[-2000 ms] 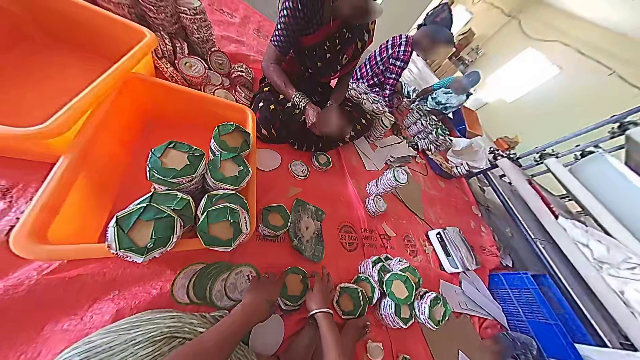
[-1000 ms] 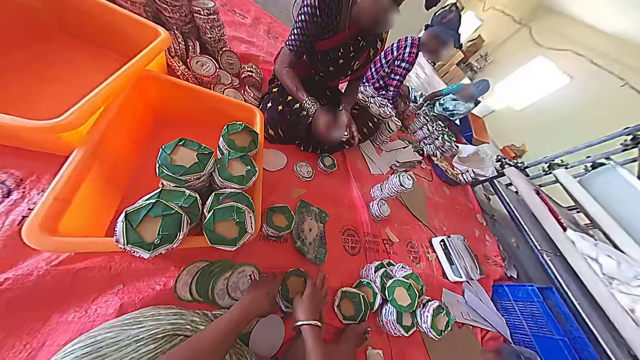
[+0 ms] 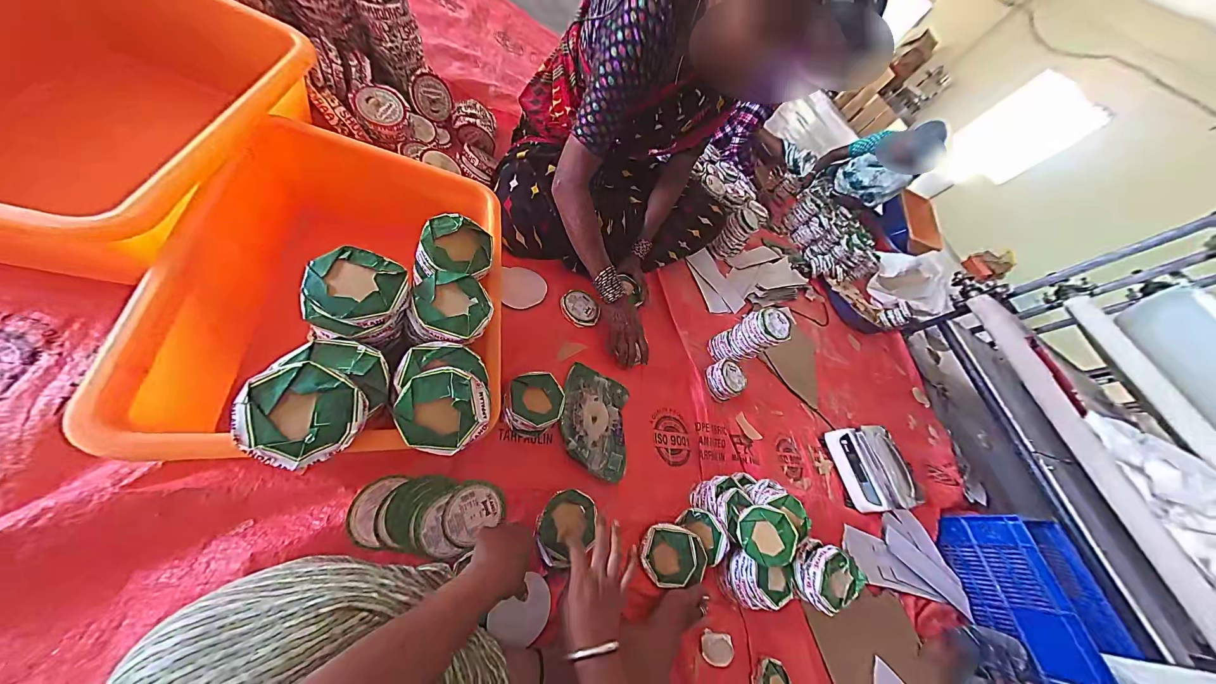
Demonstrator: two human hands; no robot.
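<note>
My right hand (image 3: 594, 594), with a metal bangle at the wrist, rests its spread fingers on a green-topped paper-wrapped round pack (image 3: 567, 524) on the red tarpaulin. My left hand (image 3: 502, 559) is partly closed just left of that pack, beside a row of printed round discs (image 3: 432, 518); whether it holds something is hidden. A pale round disc (image 3: 521, 610) lies between my wrists. Several similar wrapped packs (image 3: 768, 537) are stacked to the right. Farther forward, another pack (image 3: 535, 401) sits by a crumpled green and clear plastic wrapper (image 3: 595, 421).
An orange plastic tub (image 3: 285, 190) with stacked packs stands at left, beside another orange tub (image 3: 114, 104). A co-worker (image 3: 617, 180) sits opposite, one hand on the tarpaulin. A small scale (image 3: 869, 467), cardboard (image 3: 869, 636) and blue crates (image 3: 1026, 579) are at right.
My left hand has moved off the wrapped pack to its left. The co-worker opposite has leaned forward and put one hand down on the tarpaulin.
</note>
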